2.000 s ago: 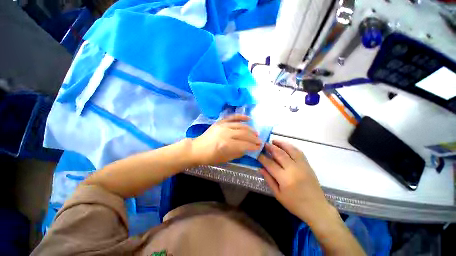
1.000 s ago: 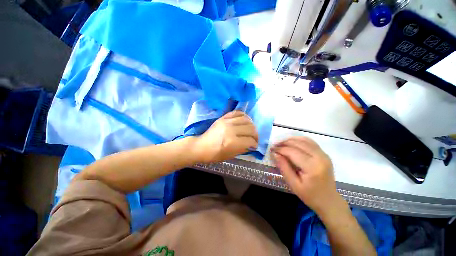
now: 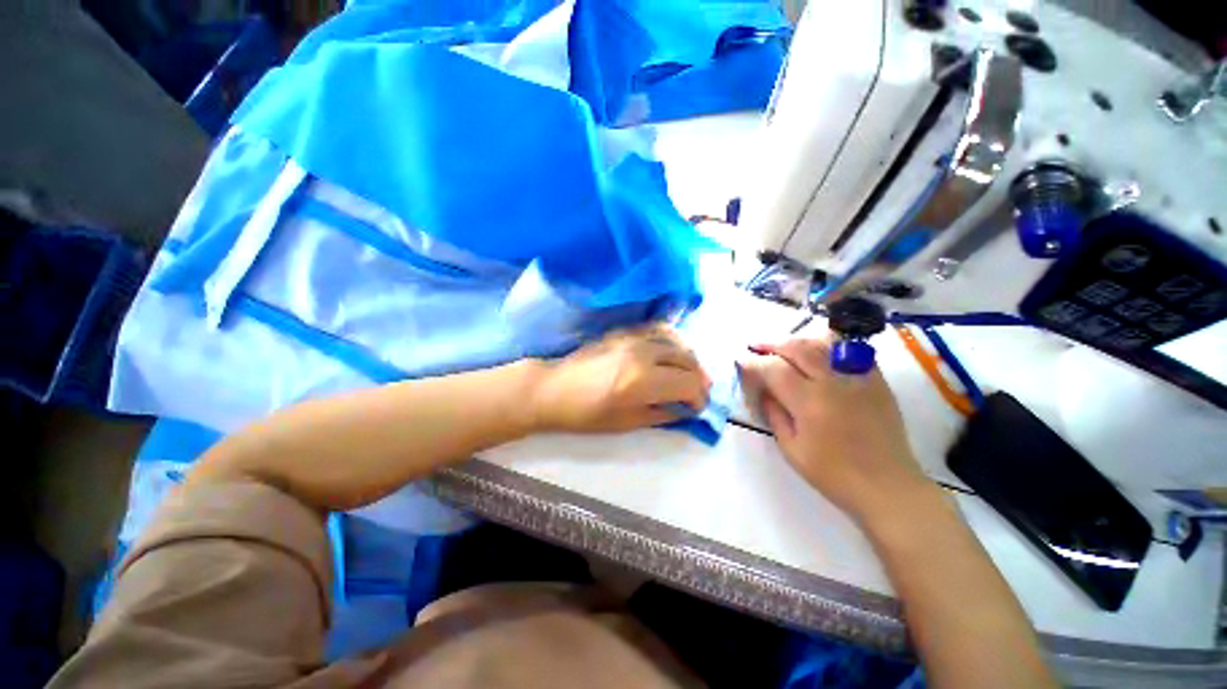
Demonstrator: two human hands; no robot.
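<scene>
A bright blue garment panel (image 3: 444, 148) lies over a pale blue panel (image 3: 444, 303) with darker blue strips, left of the sewing machine's needle area. My left hand (image 3: 626, 382) is closed on the near right corner of the cloth, with a small blue edge showing under its fingers. My right hand (image 3: 828, 411) is on the table just below the presser foot area, right of the cloth, fingers bent; whether its fingertips hold anything is unclear. The white sewing machine head (image 3: 841, 148) stands above, with a bright lamp spot beside the needle.
A black smartphone (image 3: 1050, 498) lies right of my right hand, with an orange and dark blue handled tool (image 3: 938, 370) beside it. A dark keypad (image 3: 1130, 289) is at the right. The table's ruled front edge (image 3: 673, 565) curves below my hands. Blue crates (image 3: 81, 316) are at far left.
My right hand has left the cloth edge and moved up towards the presser foot. My left hand still holds the cloth corner. The view has shifted, showing more of the machine head.
</scene>
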